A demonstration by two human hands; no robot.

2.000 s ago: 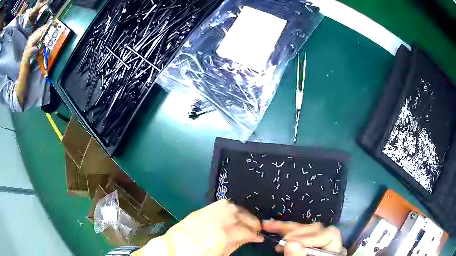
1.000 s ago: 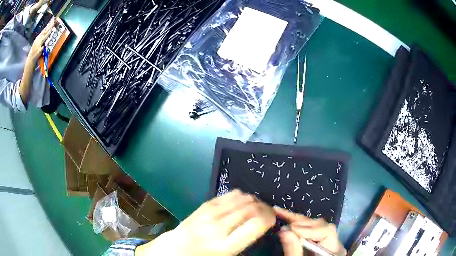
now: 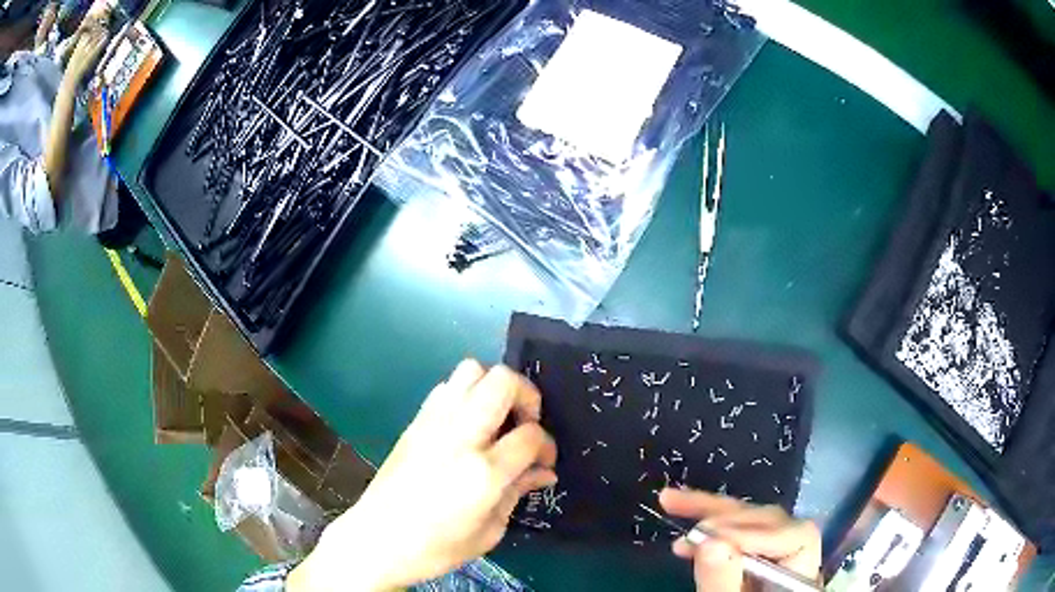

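Observation:
The shallow black work tray (image 3: 625, 423) lies in front of me, with tiny silvery pins (image 3: 655, 401) scattered inside and a small pale group of them at its lower left. My left hand (image 3: 457, 468) is over the tray's left edge, fingers curled; whether its fingertips hold a pin cannot be seen. My right hand (image 3: 746, 538) is at the tray's lower right and grips a slim pen-like tool (image 3: 777, 571), its fine dark tip pointing left over the tray floor.
Tweezers (image 3: 709, 220) lie behind the tray. A clear bag (image 3: 578, 208) with small black parts (image 3: 469, 251) and a large tray of long dark parts (image 3: 174, 185) are back left. Right: bulk pin tray (image 3: 885, 306), orange-brown fixture (image 3: 908, 480). Cardboard boxes (image 3: 191, 359) and another person (image 3: 35, 139) are left.
My left hand has moved from beside the right hand to the tray's left edge, uncovering its lower left. My right hand still holds the tool. The view has shifted slightly.

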